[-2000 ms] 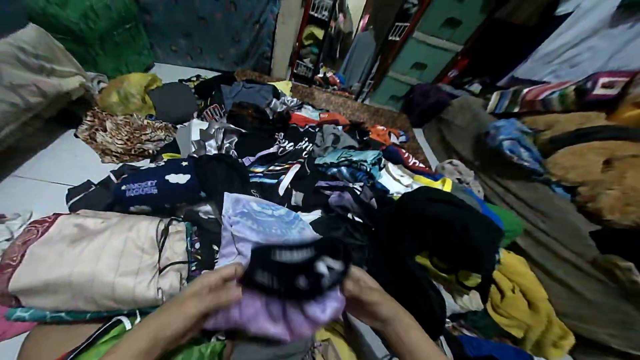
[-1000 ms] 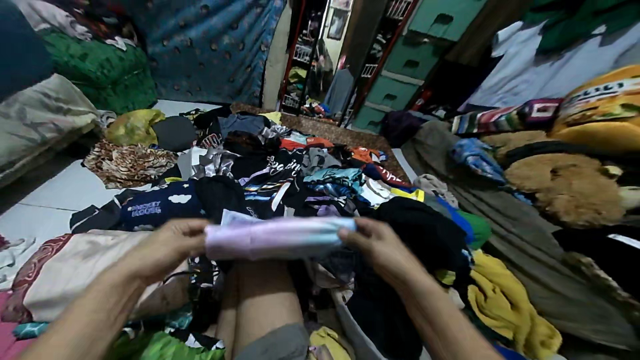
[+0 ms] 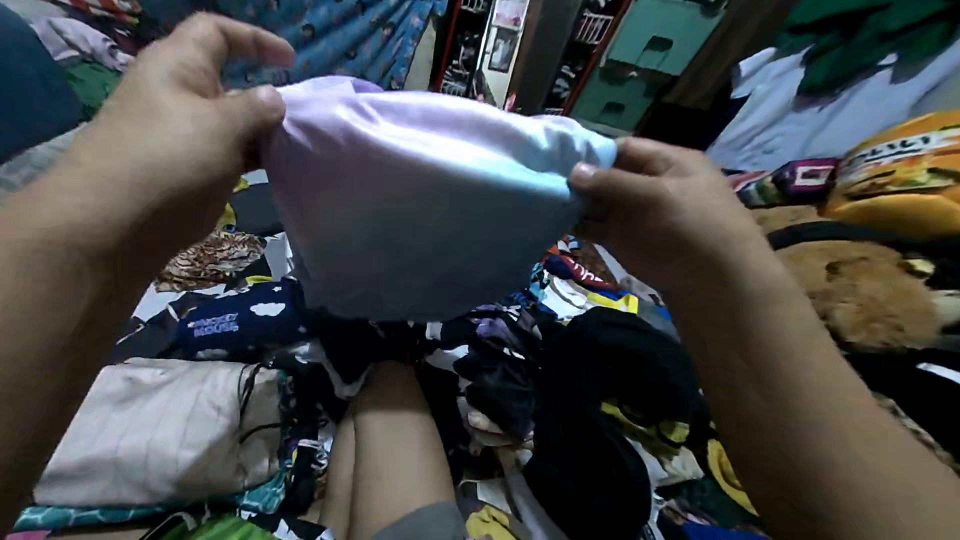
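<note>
A lilac and pale-blue cloth garment (image 3: 420,202) hangs stretched between both hands, above the legs. My left hand (image 3: 202,90) pinches its upper left corner between thumb and fingers. On the other side, my right hand (image 3: 660,187) grips the upper right corner. Some of the right fingertips are hidden behind the cloth. Below and to the left lie a folded cream cloth (image 3: 165,431) with dark cords and a navy printed garment (image 3: 240,319). Black clothing (image 3: 600,390) is heaped at the lower right.
Mixed clothes surround the bent legs (image 3: 397,450). A brown plush toy (image 3: 870,289) and a yellow printed cushion (image 3: 900,176) are at the right. Green drawers (image 3: 645,45) stand at the back beside a shelf, and a blue patterned curtain (image 3: 352,37) hangs at the back left.
The lilac and blue cloth, a narrow folded band one second ago, now hangs down as a wider panel. Both hands have come up with it. The black printed part seen two seconds ago no longer shows.
</note>
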